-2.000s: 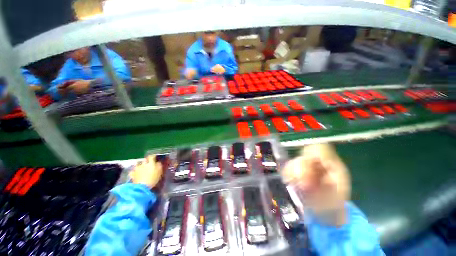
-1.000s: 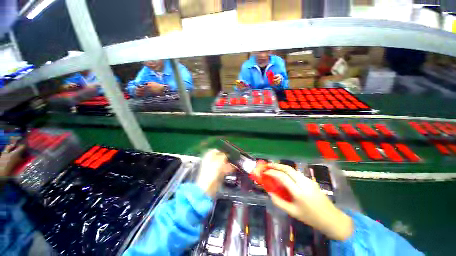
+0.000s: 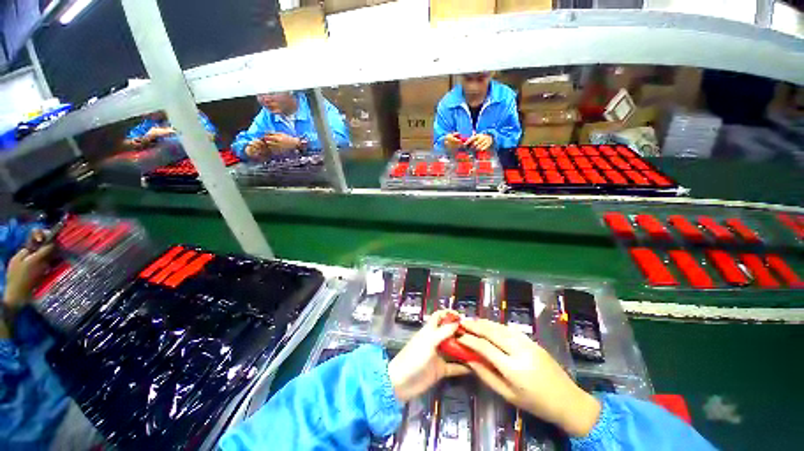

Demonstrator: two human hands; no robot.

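Note:
My left hand (image 3: 421,361) and my right hand (image 3: 520,365) are together above the clear tray (image 3: 628,339). Both hold a red piece (image 3: 457,342), largely hidden by my fingers; the phone under it cannot be made out. In the tray's back row stand several black phones (image 3: 582,324) with white labels. The back-left pocket (image 3: 375,299) holds no phone. More phones in the front row (image 3: 454,423) are partly hidden by my hands and sleeves.
The black tray (image 3: 150,361) with a few red covers (image 3: 176,267) is at left, beside stacked clear trays (image 3: 88,264) and another person's hand (image 3: 31,264). Filled trays (image 3: 705,267) lie on the green belt (image 3: 423,229). People in blue sit opposite. A red piece (image 3: 673,407) is at right.
The black phone and the red cover were apart in my hands a second ago; now my hands are closed together around the red piece. The view has shifted slightly.

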